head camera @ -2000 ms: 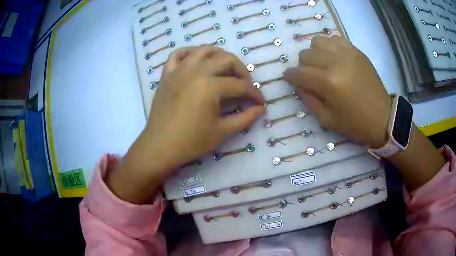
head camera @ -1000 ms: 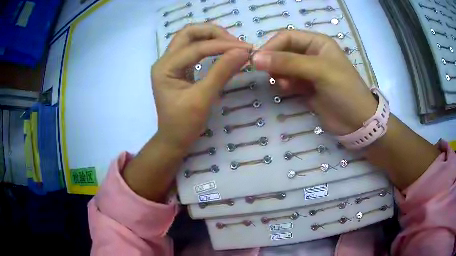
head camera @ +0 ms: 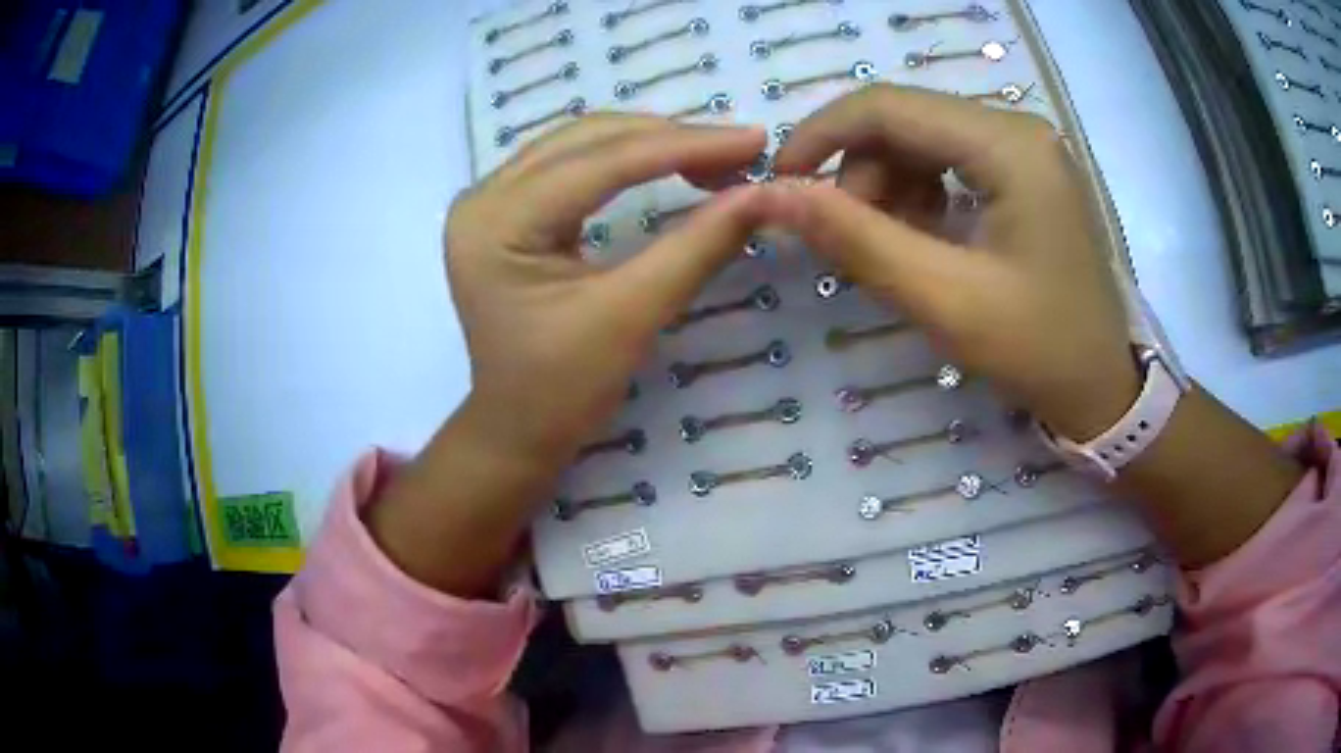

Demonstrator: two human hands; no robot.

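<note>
A white sheet (head camera: 735, 547) holds columns of dumbbell-shaped parts (head camera: 743, 419), each with two round metal ends and a thin brown link. My left hand (head camera: 588, 272) and my right hand (head camera: 956, 243) meet above the sheet's upper middle. Their thumbs and index fingertips pinch a small part between them, and a metal end (head camera: 760, 169) shows at the fingertips. The rest of this part is hidden by the fingers. My hands cover several parts on the sheet behind them.
Lower white sheets (head camera: 757, 703) stick out at the near edge, with paper labels (head camera: 843, 690). A tall pile of loaded sheets (head camera: 1250, 191) stands at the right. Blue folders (head camera: 147, 441) and yellow tape with a green label (head camera: 258, 519) are at the left.
From two seconds ago, my hands have come together over the sheet and hold a small part between them. In the last second they have moved slightly down and the fingers have shifted on it.
</note>
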